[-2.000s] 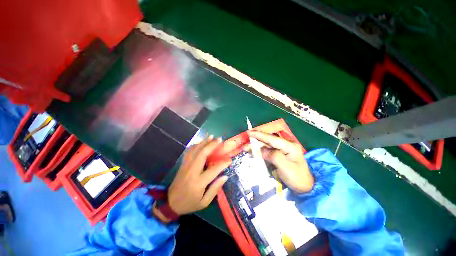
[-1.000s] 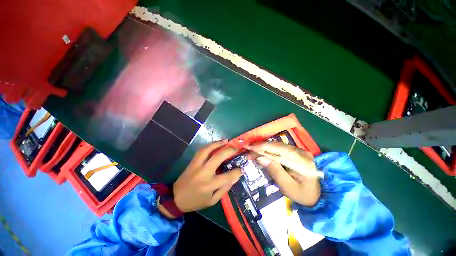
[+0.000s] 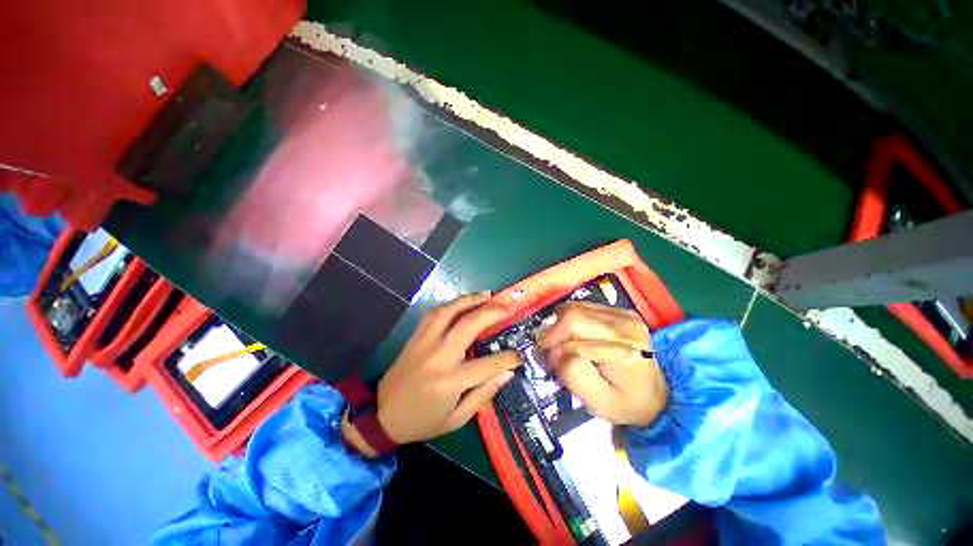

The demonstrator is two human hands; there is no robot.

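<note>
An open tablet [image 3: 541, 427] lies in a red tray [image 3: 498, 461] in front of me, its mainboard at the far end and a white battery [image 3: 597, 475] with an orange flex cable [image 3: 632, 503] nearer me. My left hand [image 3: 443, 368] rests over the tray's far left corner, fingertips on the board's edge, holding nothing that I can see. My right hand [image 3: 603, 363] is curled over the mainboard with the slim pale tool [image 3: 624, 344] lying across it; the tool's tip is hidden. Black sheets [image 3: 357, 290] lie on the bench left of the tray.
A red bin [image 3: 117, 75] and a dark block [image 3: 187, 133] are at the upper left. Trayed tablets [image 3: 219, 368] are stacked at the left. A grey metal bar [image 3: 886, 261] crosses the chipped white strip [image 3: 555, 162] at right, over another red tray [image 3: 873, 192] on the belt.
My right hand has moved down over the mainboard and curled, and the tool, earlier pointing up past the tray's edge, now lies across the hand. The red tray at right has shifted towards the picture's edge.
</note>
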